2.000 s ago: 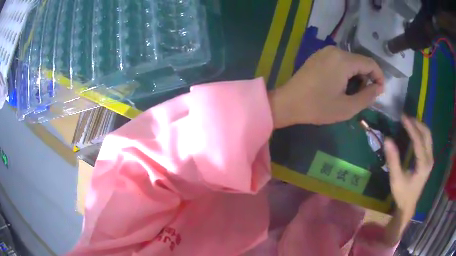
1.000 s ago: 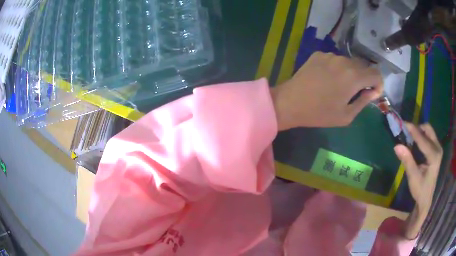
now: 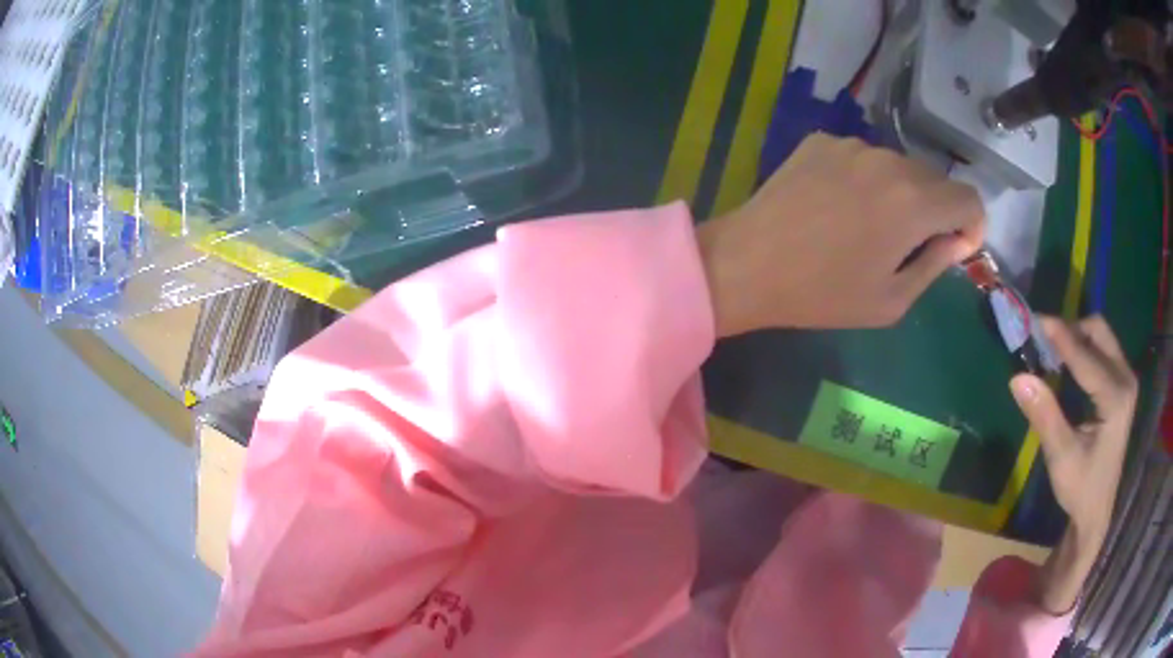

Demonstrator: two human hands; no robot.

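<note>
A test lead (image 3: 1010, 319) with a coppery tip, a pale body, a thin red wire and a dark lower end lies slanted over the mat. My left hand (image 3: 855, 238) is pinched closed at the coppery tip; a small dark part seems to be between its fingers, mostly hidden. My right hand (image 3: 1087, 418) holds the lead's dark lower end between thumb and fingers. The silver test fixture (image 3: 971, 109) stands just behind my left hand, with its dark clamp plunger (image 3: 1023, 109) above the metal block.
A blue piece (image 3: 810, 109) is beside the fixture. A clear blister tray (image 3: 322, 116) is at the left. A green label (image 3: 879, 433) lies on the mat near the front yellow tape. Red wire (image 3: 1132, 97) loops at the right. Stacked trays (image 3: 1132, 578) stand at the right edge.
My right hand has closed on the lead and raised it to my left fingertips, where the tip now meets them. My left hand has barely moved. Little differs from one second ago.
</note>
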